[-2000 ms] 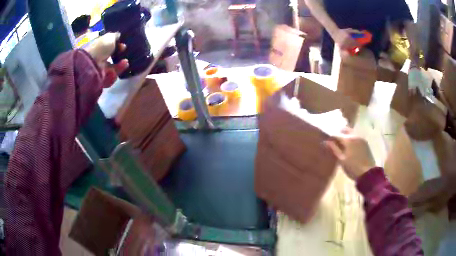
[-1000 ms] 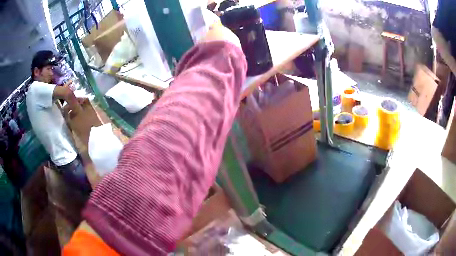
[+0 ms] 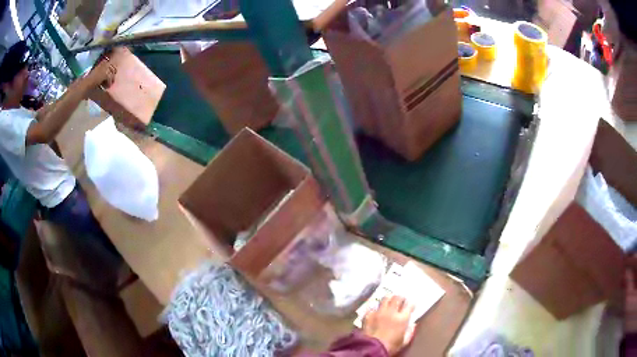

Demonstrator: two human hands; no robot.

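My left hand (image 3: 391, 322) lies with its fingers on white printed sheets (image 3: 413, 291) at the front of the side bench; no grip on a sheet shows. My right hand (image 3: 631, 284) is cut off by the right edge, beside an open carton (image 3: 569, 261) holding a whitish bag (image 3: 609, 206); its grip is unclear. Left of the sheets lie clear plastic accessory bags (image 3: 328, 268), an open carton (image 3: 244, 192) and a heap of grey-white cords (image 3: 223, 314).
A striped carton (image 3: 426, 90) with clear plastic on top stands on the green belt (image 3: 447, 181) behind a green post (image 3: 321, 125). Yellow tape rolls (image 3: 529, 59) are at the back. A person (image 3: 35, 139) at left handles a carton (image 3: 129, 87). A white bag (image 3: 122, 171) lies on the bench.
The view has swung down and left. My left arm has come down from the dark jug at the shelf to the sheets. My right hand has come into view at the right edge.
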